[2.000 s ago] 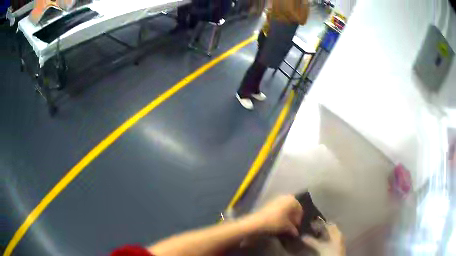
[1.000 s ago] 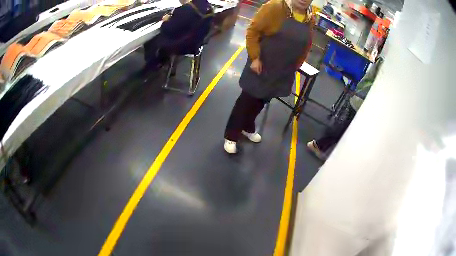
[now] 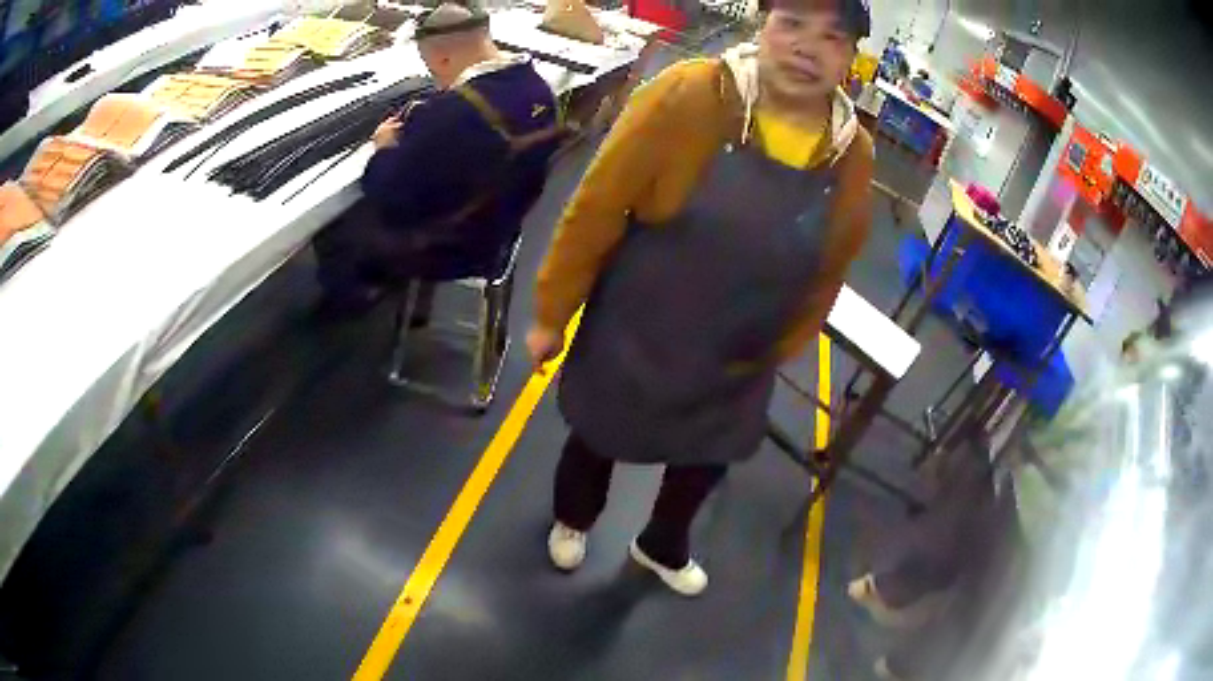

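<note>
Neither of my hands is in the picture. A person (image 3: pixel 705 266) in a dark grey apron over a mustard jacket, with dark trousers and white shoes, stands on the grey floor facing me. One arm of this person hangs at the side. Black straps (image 3: pixel 313 140) lie fanned out on a long white-covered table (image 3: pixel 160 286) at the left. A second person (image 3: pixel 452 173) in dark clothes sits on a metal-legged stool at that table, a hand near the straps.
Stacks of orange-topped sheets (image 3: pixel 80 173) line the table. Yellow lines (image 3: pixel 466 512) run along the floor. Behind the standing person are a white-topped stool (image 3: pixel 871 330) and a bench with blue sides (image 3: pixel 998 326). A blurred person's leg and shoe show at lower right.
My hands and the dark piece they held have left the picture since two seconds ago. The view has lifted, and the standing person appears larger and closer. The pale surface at right has gone from view.
</note>
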